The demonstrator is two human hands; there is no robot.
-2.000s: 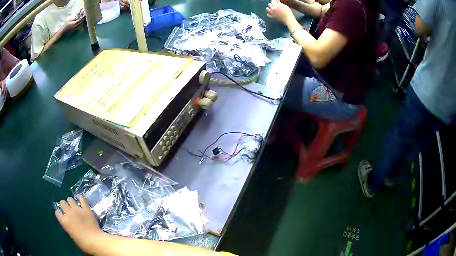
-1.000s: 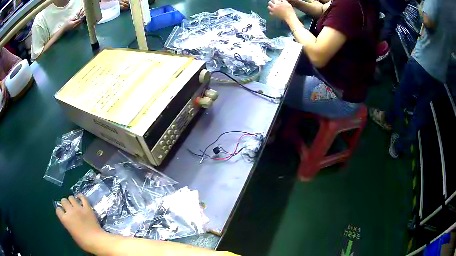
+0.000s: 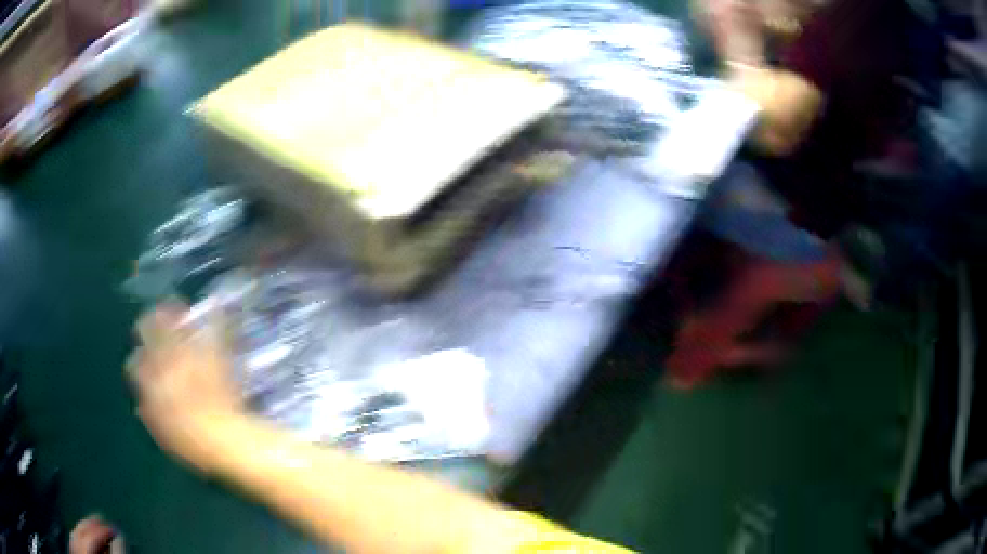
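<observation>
The frame is blurred. My right hand (image 3: 186, 377) lies at the left edge of the glossy pile of packed bags (image 3: 314, 363), its forearm crossing in front of the pile from the lower right. Its fingers are smeared, so any grip is hidden by blur. A fingertip-sized part of my left hand (image 3: 97, 537) shows at the bottom left edge, cut off by the frame. A smaller group of clear bags (image 3: 195, 238) lies behind my right hand, left of the instrument.
The beige instrument with yellowed top (image 3: 379, 114) stands on the pale board (image 3: 563, 292). Another bag pile (image 3: 595, 65) lies behind it. A person in dark red (image 3: 855, 97) sits at the far right side on a red stool (image 3: 758, 308). Dark cables (image 3: 16, 454) show at the left edge.
The view has swung, so the instrument and piles sit higher and further right. My right hand also appears higher, still beside the pile. Part of my left hand has come in at bottom left.
</observation>
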